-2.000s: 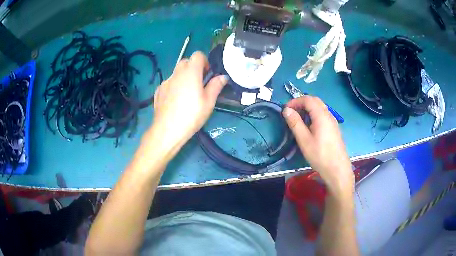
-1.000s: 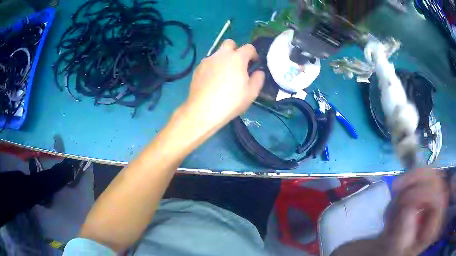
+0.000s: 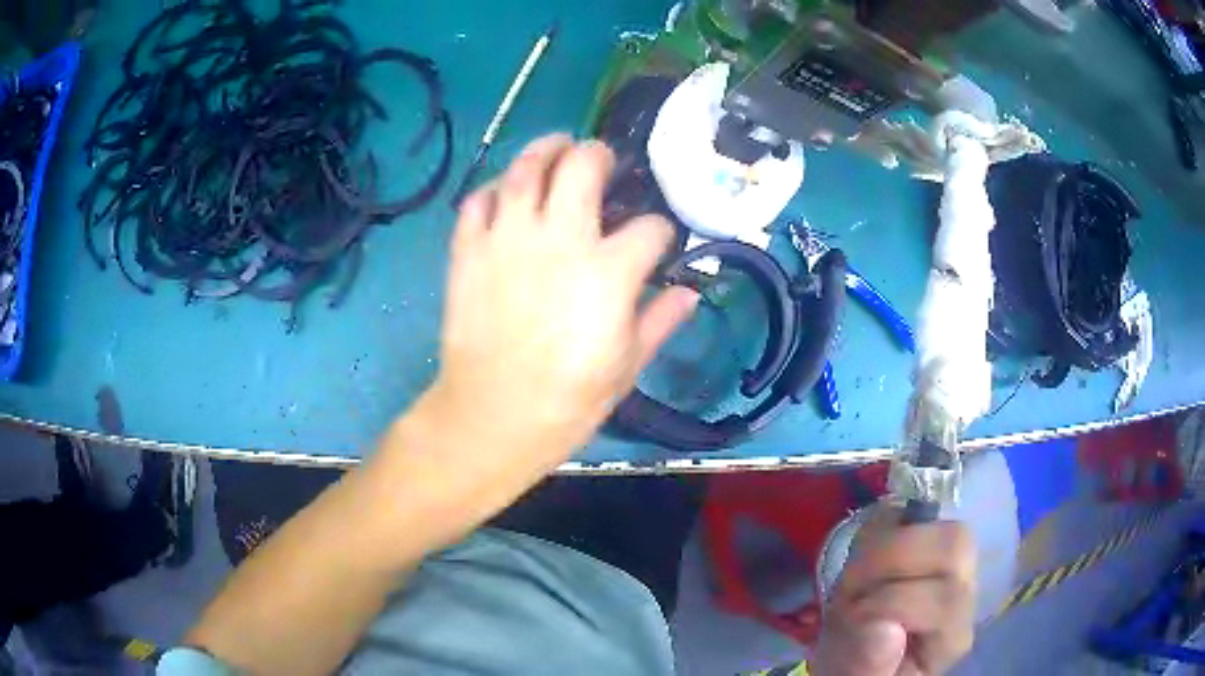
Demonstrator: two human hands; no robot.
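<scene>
The black padded headband [image 3: 700, 431] lies in a curve on the bench in front of the press, with a thin inner strip [image 3: 770, 297] at its inner side. My left hand [image 3: 548, 284] is over its left end, beside the press fixture, fingers bent and thumb spread; whether it grips the band is hidden. The white press fixture [image 3: 707, 165] sits under the green and grey arbor press [image 3: 826, 82]. My right hand [image 3: 905, 588] is closed round the lower end of the cloth-wrapped press lever [image 3: 954, 291], which points down towards me past the bench edge.
A tangled strip pile [image 3: 245, 145] lies at left, with a blue parts tray [image 3: 40, 225] at the far left edge. A pale pen-shaped tool [image 3: 515, 90] lies left of the press. Blue side cutters [image 3: 875, 306] lie between headband and lever. Stacked black bands [image 3: 1057, 258] are at right.
My right hand has left the headband and taken hold of the press lever, which is now pulled down. My left hand has stayed by the fixture, shifting slightly towards me.
</scene>
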